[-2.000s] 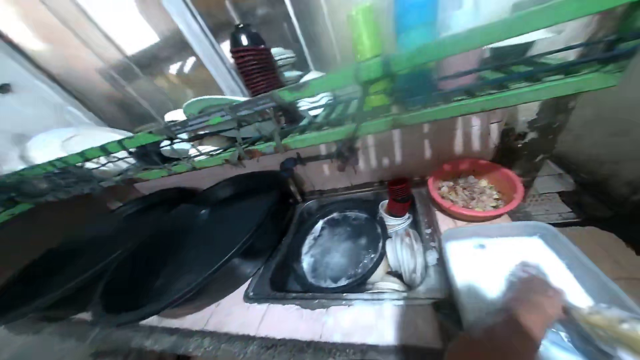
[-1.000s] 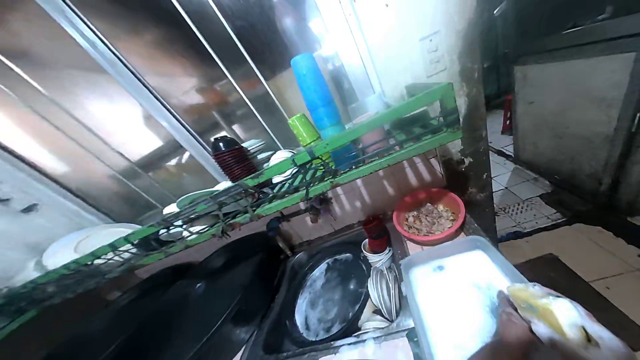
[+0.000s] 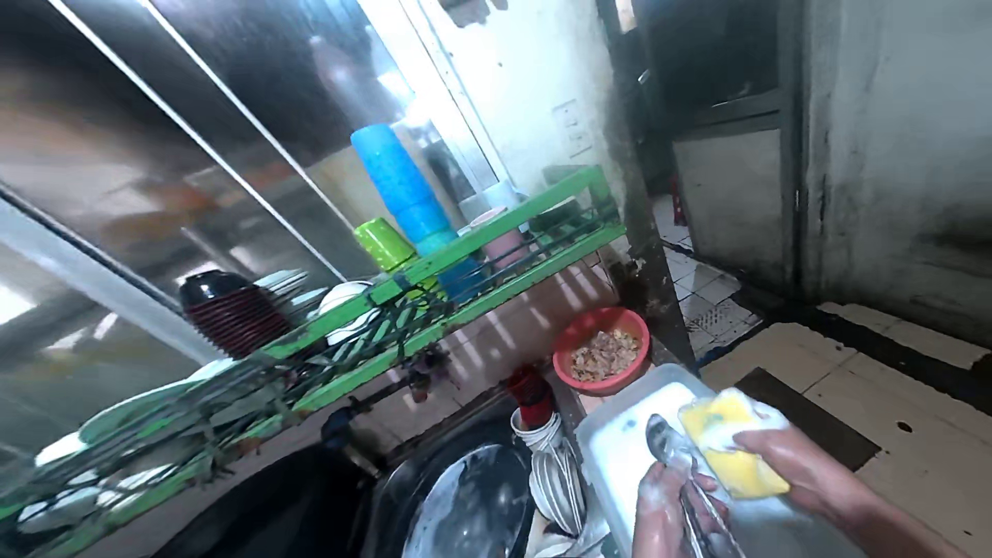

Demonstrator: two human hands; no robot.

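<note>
My left hand (image 3: pixel 668 508) holds several metal spoons (image 3: pixel 673 442) over a translucent plastic tub (image 3: pixel 593 449) of white suds. In my right hand (image 3: pixel 798 469) is a yellow sponge (image 3: pixel 732 446) covered in foam, close beside the spoons. Left of the tub, white plates (image 3: pixel 556 484) stand on edge in the sink, with stacked white bowls (image 3: pixel 536 432) and red cups (image 3: pixel 531 395) behind them. A black basin (image 3: pixel 473 504) of foamy water sits in the sink to their left.
A red plastic bowl (image 3: pixel 603 353) with food scraps stands behind the tub. Above the sink runs a green dish rack (image 3: pixel 465 310) with blue cups (image 3: pixel 399 182), a green cup (image 3: pixel 384 244) and dark red bowls (image 3: pixel 236 314). Large black basins (image 3: pixel 263 504) lie at lower left.
The view has swung right. My left hand and the spoons are now plainly visible over the tub, beside the sponge in my right hand.
</note>
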